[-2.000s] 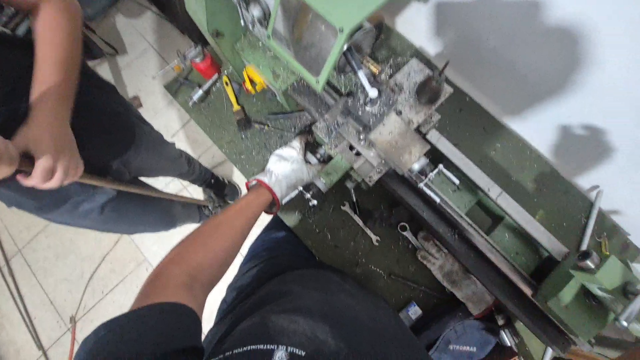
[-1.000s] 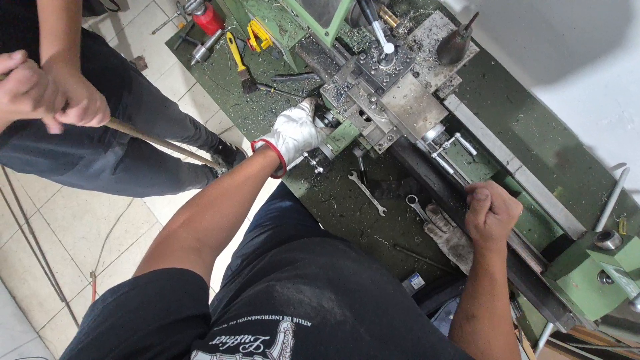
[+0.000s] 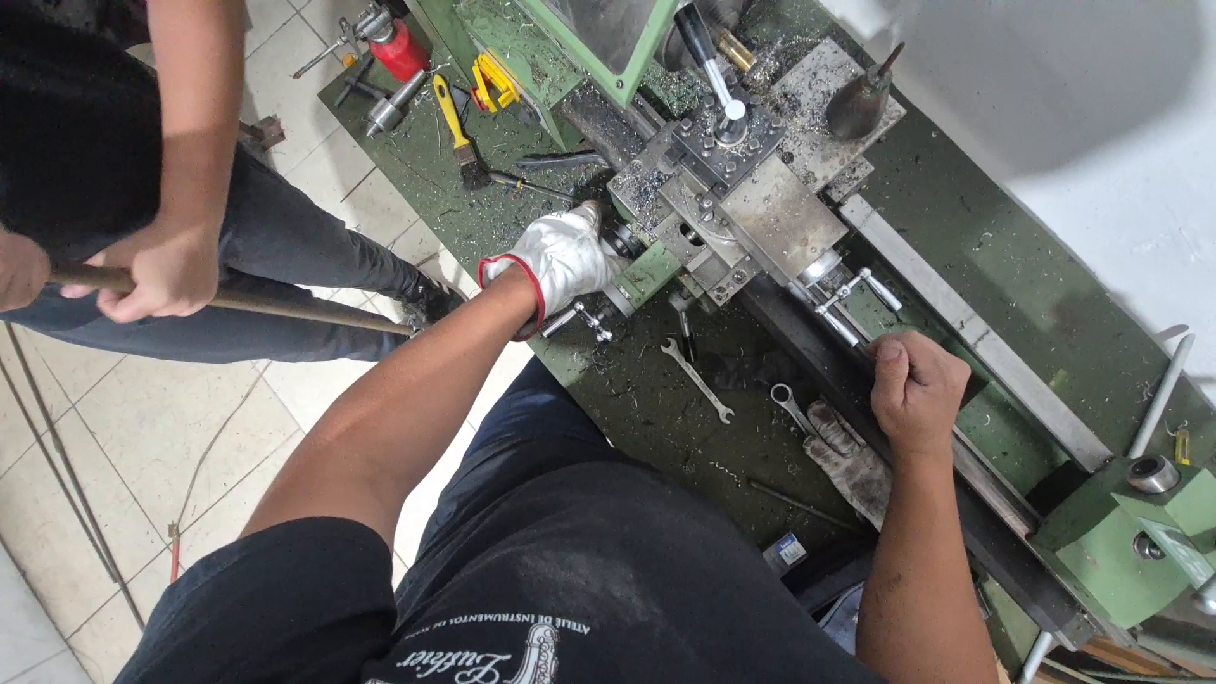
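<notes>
My left hand [image 3: 565, 255], in a white work glove with a red cuff, is at the carriage handwheel [image 3: 622, 239] of a green metal lathe. Its fingers curl around the wheel's near side, partly hidden. Bare and closed, my right hand [image 3: 917, 385] rests over the lathe bed [image 3: 988, 480], beside the compound slide's crank handle [image 3: 860, 304]; whether something is inside the fist is hidden. Between my hands are the cross slide [image 3: 784, 218] and the tool post [image 3: 730, 142] with its clamping lever [image 3: 717, 85]. Metal chips cover them.
On the green chip tray lie an open-end wrench [image 3: 698, 380], a ring wrench [image 3: 790, 407], a dirty glove [image 3: 850, 465] and a yellow-handled brush [image 3: 456, 128]. An oil can [image 3: 860, 103] stands behind the slide. At left, another person holds a long rod [image 3: 285, 309].
My right hand, out of view two seconds ago, has come in over the lathe bed. My left hand stays at the handwheel. The view has shifted.
</notes>
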